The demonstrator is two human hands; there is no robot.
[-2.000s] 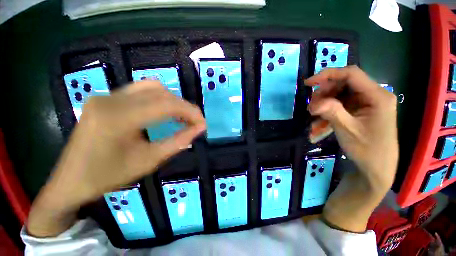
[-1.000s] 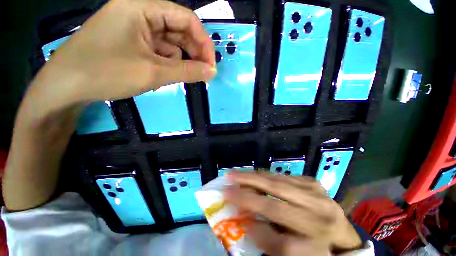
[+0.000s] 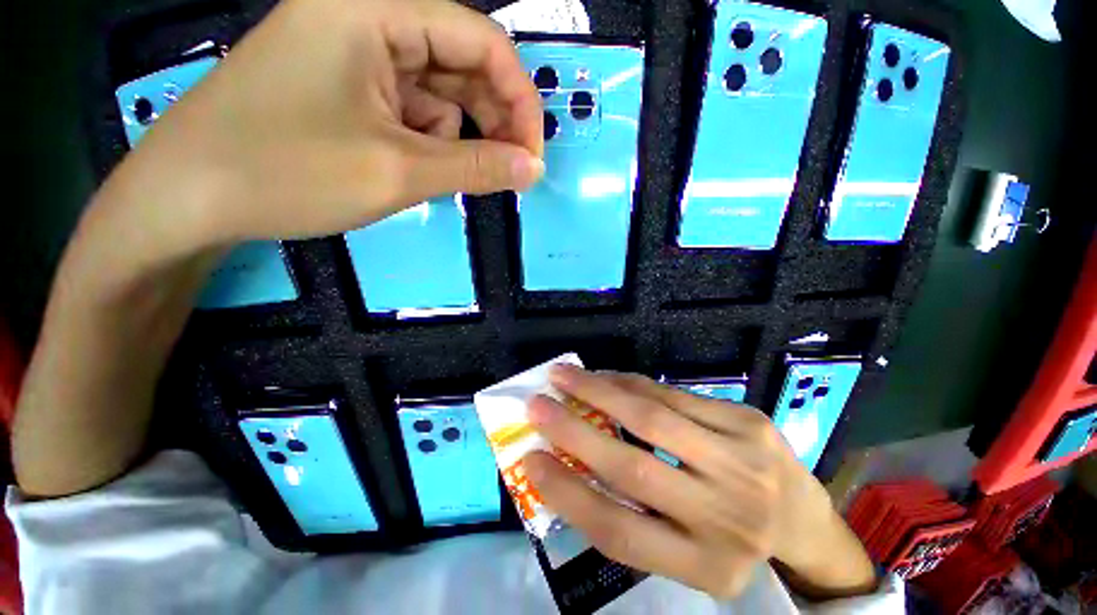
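Observation:
A light-blue smartphone [image 3: 577, 234] lies in the black foam tray's [image 3: 577, 327] far row, in the middle pocket. My left hand [image 3: 361, 120] is over the far-left phones, with thumb and forefinger pinched at this phone's upper left edge. A faint line of clear film [image 3: 586, 118] crosses below its lenses; the film is mostly too transparent to make out. My right hand [image 3: 686, 469] holds a white card with orange and yellow print [image 3: 517, 445] above the near row, covering part of the phones there. A dark lower part of the card shows below.
Other light-blue phones [image 3: 752, 132] lie in both tray rows. A white piece [image 3: 541, 17] shows beyond the middle phone. A binder clip with a blue-white wad [image 3: 1001, 212] lies right of the tray. A red tray [image 3: 1035, 421] is at the right edge; red trays [image 3: 908, 526] are stacked below.
My left hand has moved from beside the middle phone to its upper left edge. My right hand came down from the far right and now has the card. The view has shifted closer to the tray.

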